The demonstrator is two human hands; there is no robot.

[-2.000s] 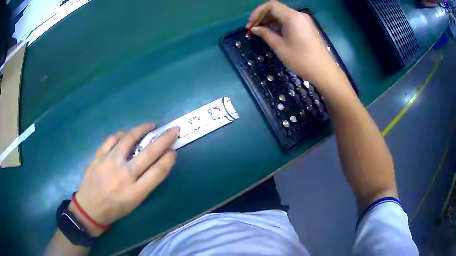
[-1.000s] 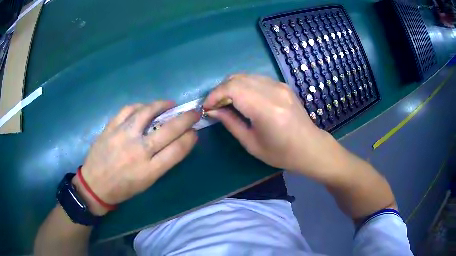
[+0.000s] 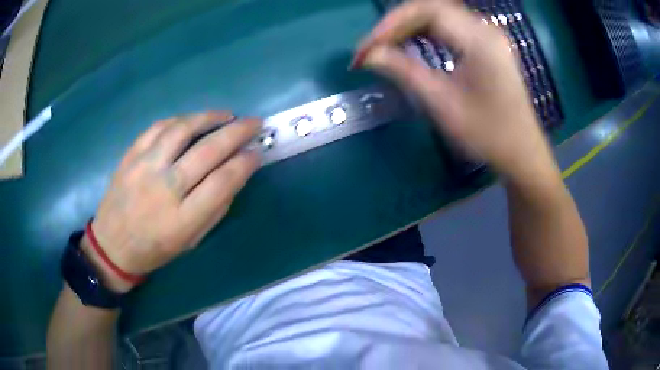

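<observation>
The silver-grey bar (image 3: 320, 131) lies slanted on the green bench with round seats in a row; two near its middle look bright white. My left hand (image 3: 177, 173) lies over its left end, its fingertips gripping it and hiding that part. My right hand (image 3: 463, 83) is raised over the near side of the black component tray (image 3: 548, 108), up and right of the bar. Its thumb and index finger pinch a thin hand tool (image 3: 360, 58), of which only a small red part shows. Whether a component is on its tip cannot be seen.
A black ribbed tray stack (image 3: 615, 54) stands at the far right. A tan strip (image 3: 16, 94) with a whitish tape (image 3: 27, 134) across it lies at the far left. The bench's front edge runs before my white-clothed body. Grey floor with a yellow line (image 3: 604, 148) is at right.
My right hand has moved from the bar up and right to the tray. More of the bar now shows, and it reaches farther right in view. The left hand still covers its left end.
</observation>
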